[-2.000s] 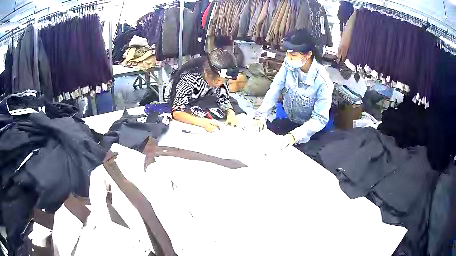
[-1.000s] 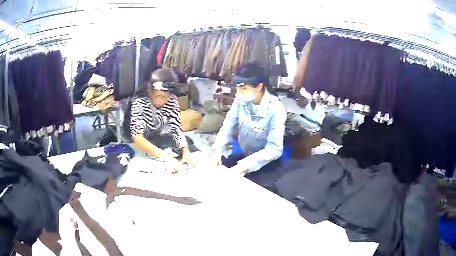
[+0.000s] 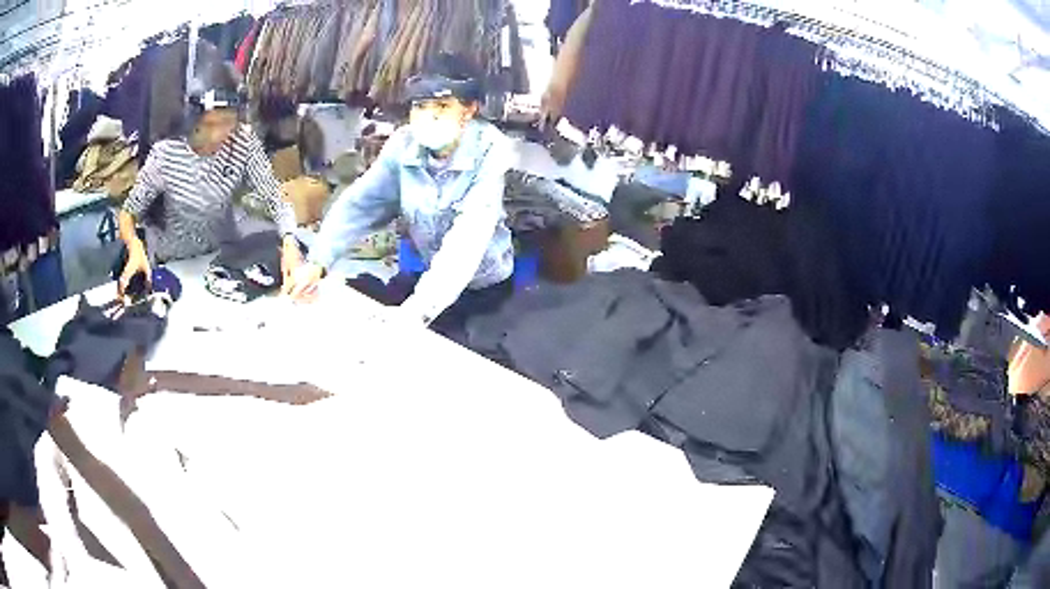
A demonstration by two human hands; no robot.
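Neither of my hands is in the picture. White garments, overexposed to blank white, spread over the table [image 3: 461, 460] in front of me; where cloth ends and table begins I cannot tell. One dark brown waistband [image 3: 236, 387] lies crosswise at the left. Another long brown waistband [image 3: 121, 489] runs down towards the lower left edge. Small brown pieces also show at the lower left corner.
Dark grey garments [image 3: 679, 357] are heaped at the right, and a smaller dark heap [image 3: 109, 336] lies at the left. Two persons, one in stripes [image 3: 202, 190] and one in light blue [image 3: 443, 213], stand at the far side. Dark clothes [image 3: 702, 92] hang on racks behind.
The view has turned to the right, so the table and waistbands show further left. The person in stripes has straightened up and spread their arms, with a hand at the dark heap.
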